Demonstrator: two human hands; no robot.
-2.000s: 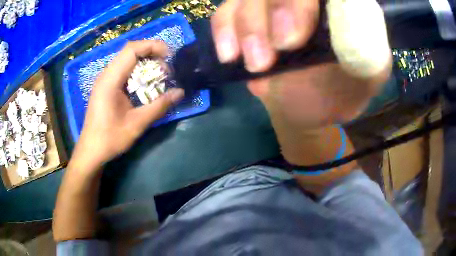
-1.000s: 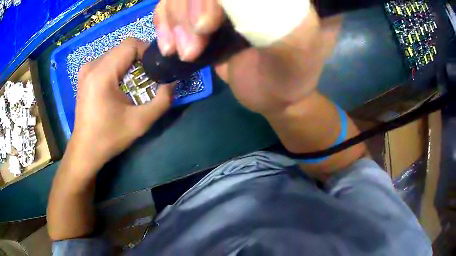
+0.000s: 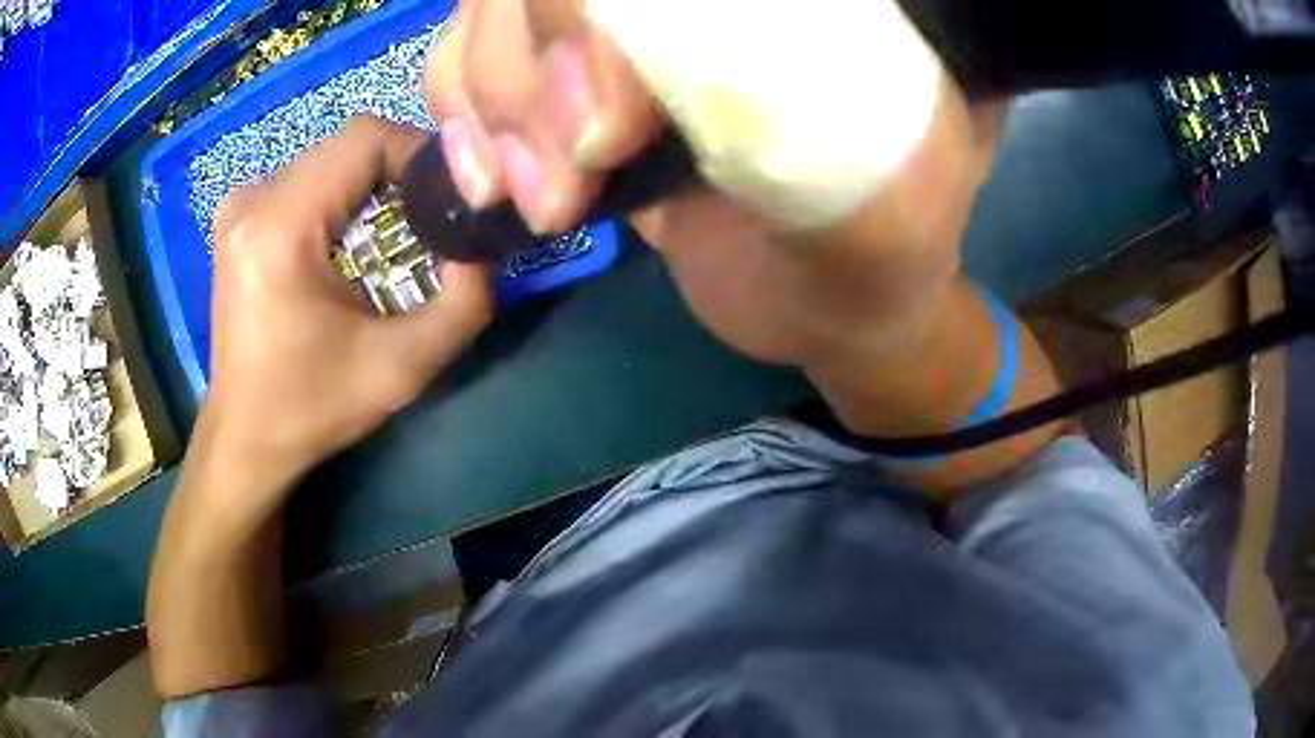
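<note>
My left hand [image 3: 310, 303] holds a white housing with brass-coloured metal [image 3: 387, 257] between thumb and fingers, over the blue screw tray [image 3: 173, 310]. My right hand [image 3: 808, 245] grips the black electric screwdriver [image 3: 476, 209], its nose against or just over the housing. The bit and the contact point are hidden behind the nose and fingers. A cream-white band [image 3: 793, 101] shows large and near the camera on the right hand. Small silver-grey screws [image 3: 317, 130] fill the tray.
A cardboard box of white pieces [image 3: 55, 368] stands at the left. Loose brass-coloured bits [image 3: 274, 51] lie behind the tray, beside a large blue sheet [image 3: 108, 87]. Small dark components [image 3: 1219, 123] lie at the far right. A black cord [image 3: 1125, 382] crosses my right forearm. Cardboard cartons [image 3: 1190, 375] stand below the bench.
Compared with two seconds ago, both hands sit further left in view and the housing shows more metal. Over the last second, the screwdriver's rear and my right hand have shifted slightly; the grips are unchanged.
</note>
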